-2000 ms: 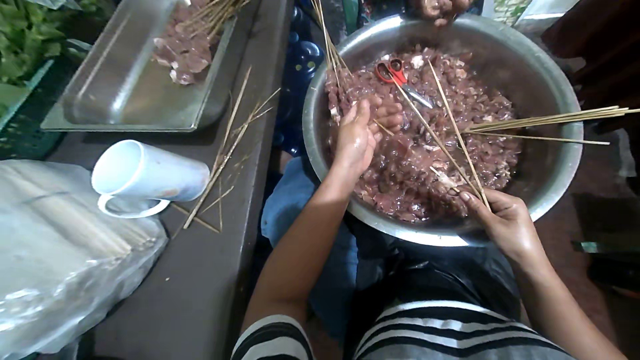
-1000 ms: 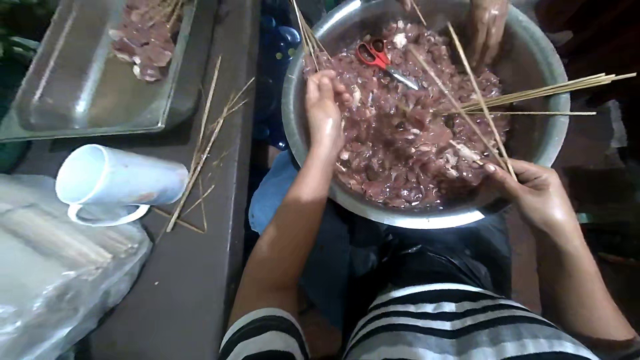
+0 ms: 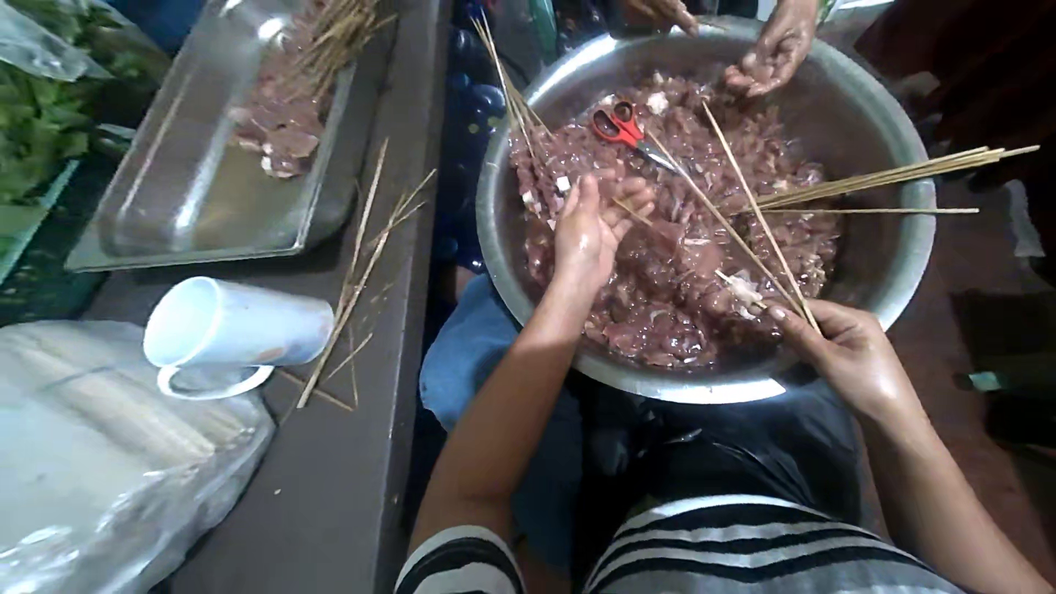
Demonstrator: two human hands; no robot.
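Note:
A wide metal basin (image 3: 912, 223) holds many small pieces of raw meat (image 3: 660, 330). My left hand (image 3: 590, 227) is over the meat at the left, palm up and fingers spread; a thin stick tip shows by its fingers, and whether it holds it I cannot tell. My right hand (image 3: 841, 342), at the basin's near right rim, pinches several thin wooden skewers (image 3: 747, 194), one with a pale piece near the fingers. Red-handled scissors (image 3: 619, 124) lie on the meat. More skewers (image 3: 891, 177) rest across the right rim, and loaded ones (image 3: 511, 91) lean at the left rim.
A metal tray (image 3: 206, 256) with skewered meat (image 3: 285, 124) stands on the dark table (image 3: 330, 495) at left. A white mug (image 3: 247, 322) lies on its side beside loose sticks (image 3: 355, 289) and a plastic bag (image 3: 107, 445). Another person's hands (image 3: 775, 54) are at the far rim.
My left hand has moved from the skewers at the left rim over the meat, its fingers now spread. The other person's hand has lifted from the meat toward the far rim.

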